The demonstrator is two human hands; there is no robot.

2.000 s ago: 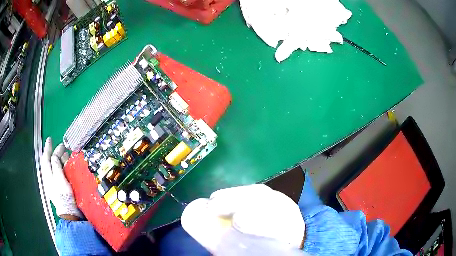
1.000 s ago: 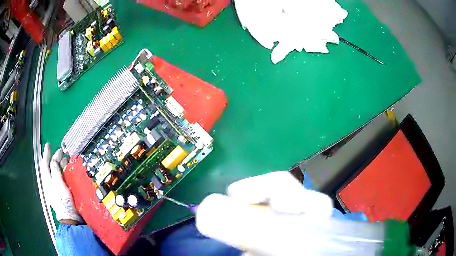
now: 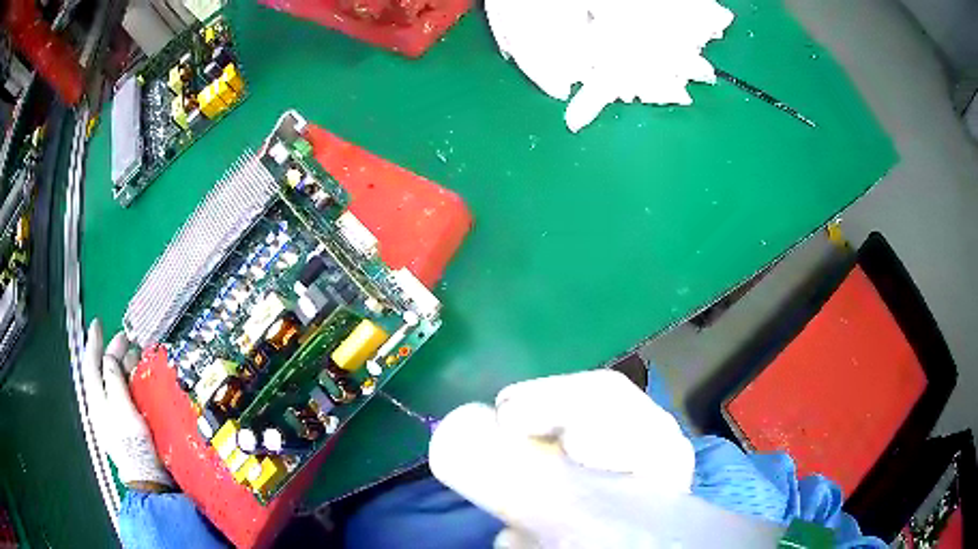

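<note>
A green power circuit board [image 3: 311,290] with a silver ribbed heatsink [image 3: 204,252] lies on a red foam pad [image 3: 413,214]. My left hand [image 3: 116,413], in a white glove, rests against the pad's and board's left edge with its fingers extended. My right hand [image 3: 568,445], also gloved, is closed around a translucent white dispensing syringe [image 3: 686,520] at the bottom. The syringe's thin needle [image 3: 405,406] with a purple hub points at the board's lower right edge, near the dark and copper coils. Whether the tip touches anything cannot be told.
Another circuit board [image 3: 177,107] stands at the upper left by the metal conveyor rail [image 3: 73,247]. A red pad [image 3: 413,32] and a ragged white sheet [image 3: 611,54] with a dark rod lie at the back. A red-padded black tray or seat [image 3: 831,375] is at the right.
The right hand and syringe moved right, then slightly back, and the needle tip has shifted along the board's lower right edge. The left hand stays at the pad. The whole view has shifted slightly.
</note>
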